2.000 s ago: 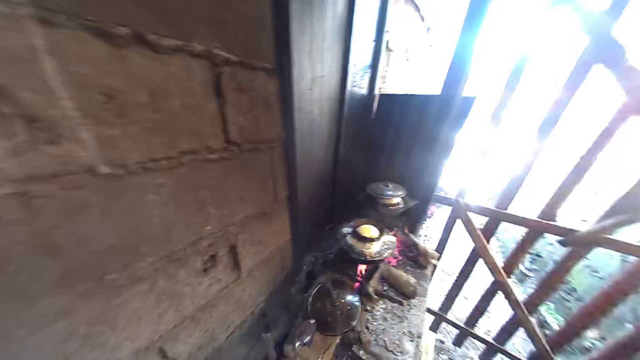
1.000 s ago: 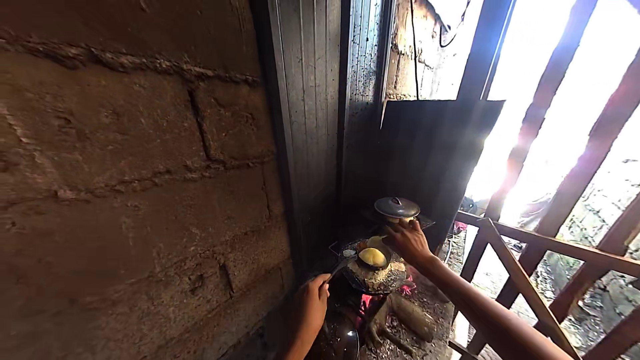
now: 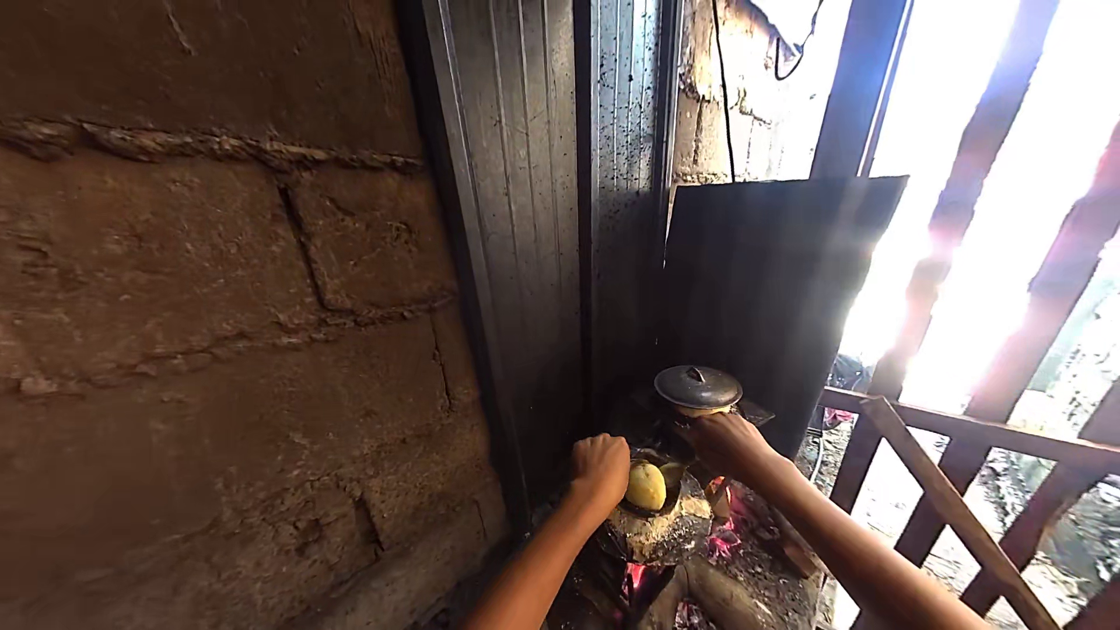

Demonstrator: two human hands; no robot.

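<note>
A small dark bowl or pan with yellow food [image 3: 647, 486] in it is between my hands, above a wide, crusted pan [image 3: 656, 531] over the fire. My left hand [image 3: 601, 464] is closed at the bowl's left side; whatever it grips is hidden behind the fingers. At the upper right of the bowl, my right hand [image 3: 722, 440] has curled fingers, just in front of a pot with a dark metal lid [image 3: 697, 387]. What the right fingers touch is hidden.
Firewood logs [image 3: 717, 595] and glowing embers [image 3: 724, 541] lie below the pans. An earthen block wall [image 3: 219, 350] rises at left, dark metal sheets [image 3: 770, 297] stand behind, and a wooden slat fence [image 3: 971, 437] is at right.
My right hand has moved down from beside the lidded pot's top toward the bowl. My left hand has moved up to the bowl's side. The yellow food now sits tilted and nearer the left hand.
</note>
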